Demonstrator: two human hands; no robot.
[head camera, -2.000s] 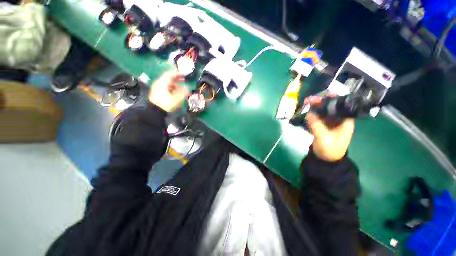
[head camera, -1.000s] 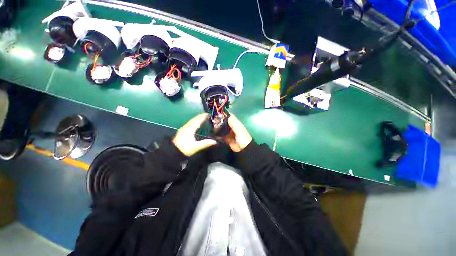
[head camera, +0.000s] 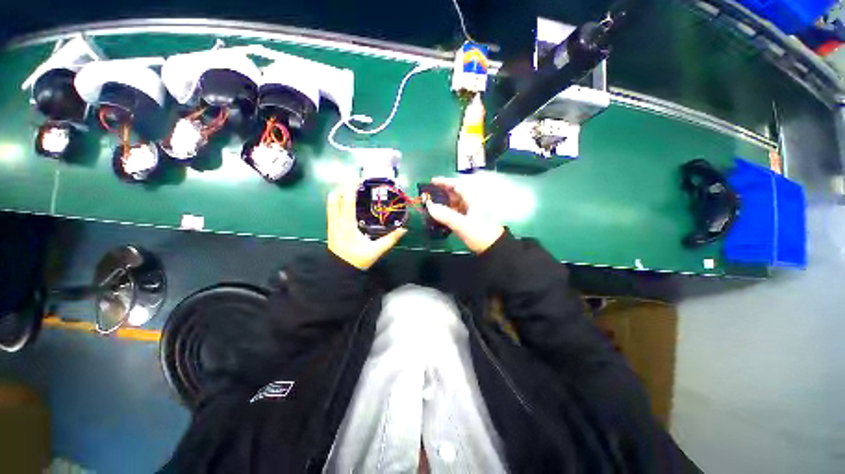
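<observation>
A white camera body (head camera: 378, 164) is in front of me at the bench, its black round opening (head camera: 381, 208) facing up with red and orange wires inside. My left hand (head camera: 354, 231) grips the body at its left and lower side. My right hand (head camera: 460, 215) holds a small black camera head (head camera: 434, 205) just right of the opening. The wires run from the opening to this head. The two parts are apart. The head's far side is hidden by my fingers. A white pigtail cable (head camera: 400, 96) curves behind the body.
Several white camera bodies with black heads on wires (head camera: 271, 161) stand at the left. A yellow-white tube (head camera: 472, 137), a black electric screwdriver (head camera: 559, 71) and a screw feeder box (head camera: 567, 104) stand at the back right. A black item (head camera: 712, 204) lies beside a blue bin (head camera: 768, 215) at the right.
The body has been turned so its opening faces up. My left hand has moved onto it. My right hand has drawn the black head to the right. The view has also shifted.
</observation>
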